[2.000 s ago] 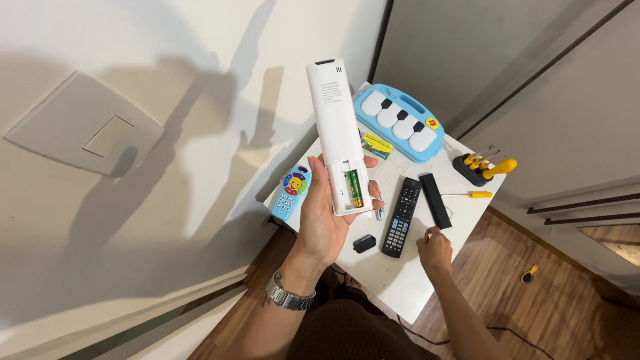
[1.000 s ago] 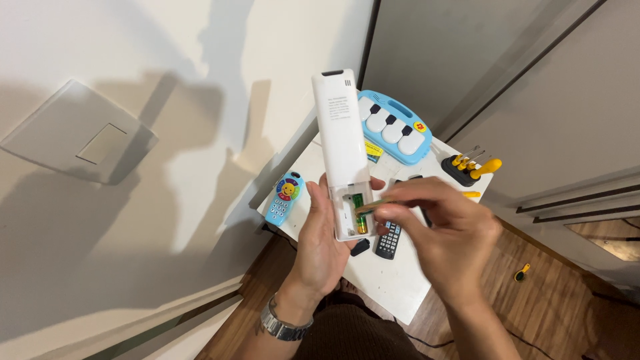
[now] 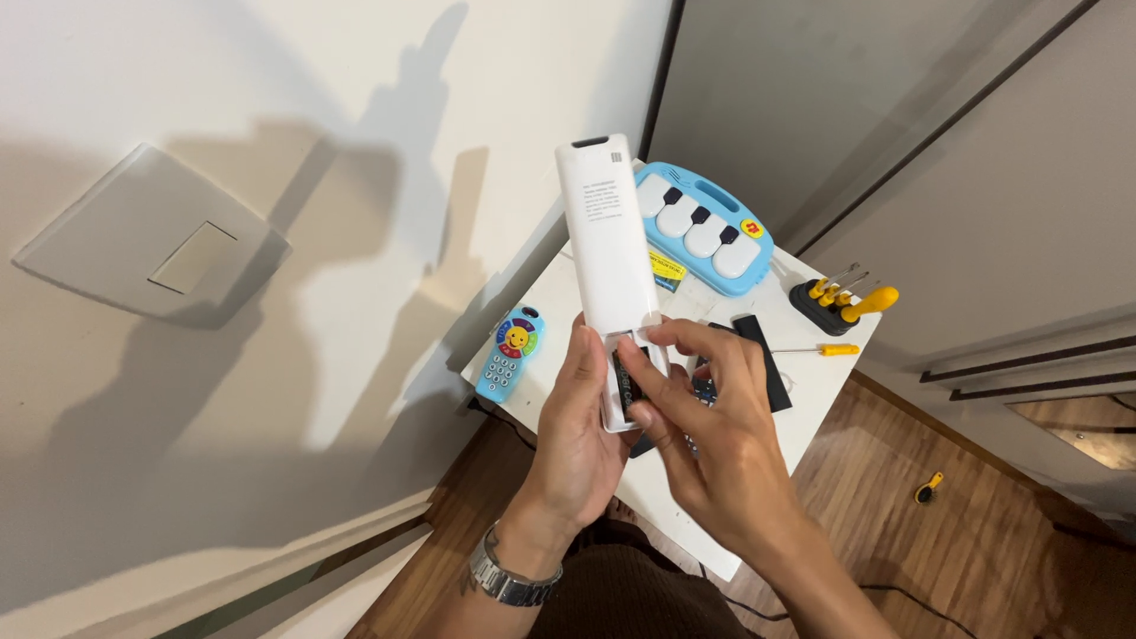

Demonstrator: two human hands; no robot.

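My left hand (image 3: 577, 426) holds a white remote control (image 3: 612, 240) upright, its back and uncovered battery compartment facing me. A dark battery (image 3: 627, 382) with lettering lies in the compartment's left side. The fingers of my right hand (image 3: 701, 399) are over the compartment and touch the battery and the remote's edge. They hide the compartment's right side, so whether they grip anything there is not plain. Behind my right hand, a black remote control (image 3: 703, 386) is partly covered, with a long black bar-shaped piece (image 3: 761, 359) beside it.
On the white table (image 3: 692, 524) are a blue toy piano (image 3: 706, 226), a blue toy remote (image 3: 512, 353), a yellow package (image 3: 666, 269), a screwdriver (image 3: 837, 350) and a black stand of yellow-handled screwdrivers (image 3: 830, 306). A small yellow-handled brush (image 3: 928, 488) lies on the floor.
My right hand has come up from the table to the battery compartment. A dark battery now shows at the compartment's left, where there was an open space two seconds ago.
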